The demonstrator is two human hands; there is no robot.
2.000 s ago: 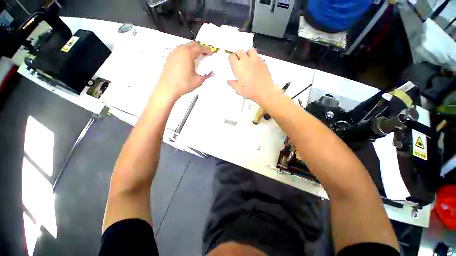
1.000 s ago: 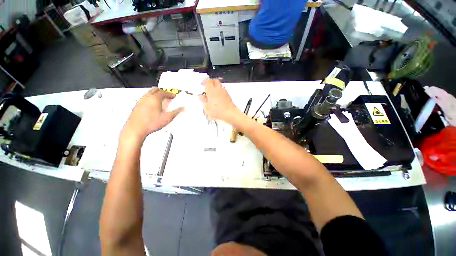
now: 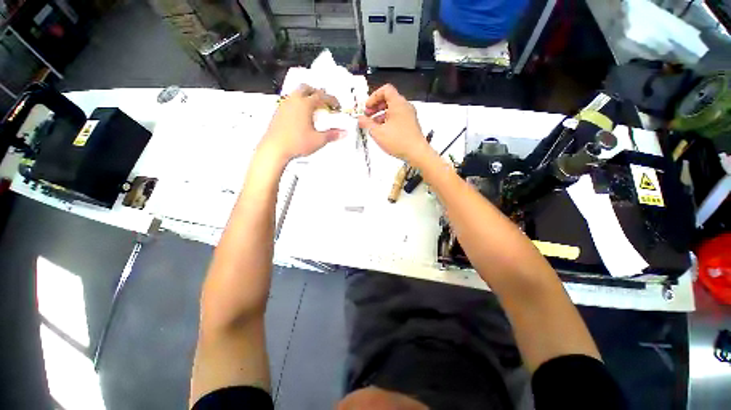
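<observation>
White panels [image 3: 325, 74] lie at the far edge of the white table [image 3: 200, 160]. My left hand [image 3: 303, 120] rests on the near part of them, fingers spread and bent, with a bit of yellow tape [image 3: 329, 104] under its fingertips. My right hand [image 3: 393, 122] pinches the edge of the white panels between thumb and fingers, just right of my left hand. A thin dark metal tool [image 3: 365, 146] lies just below the fingers of my right hand. What lies under my left palm is hidden.
A wooden-handled tool [image 3: 397, 184] and a black-handled screwdriver [image 3: 413, 181] lie left of the black sewing machine [image 3: 553, 216]. A white strip [image 3: 607, 226] lies on its bed. A second black machine [image 3: 96, 156] stands far left. A red bag [image 3: 715, 268] is far right. A person in blue [image 3: 481, 20] sits beyond.
The camera view has shifted. My right hand has closed its fingers on the panels' edge, and a white corner now stands raised at the back. My left hand stays on the panels.
</observation>
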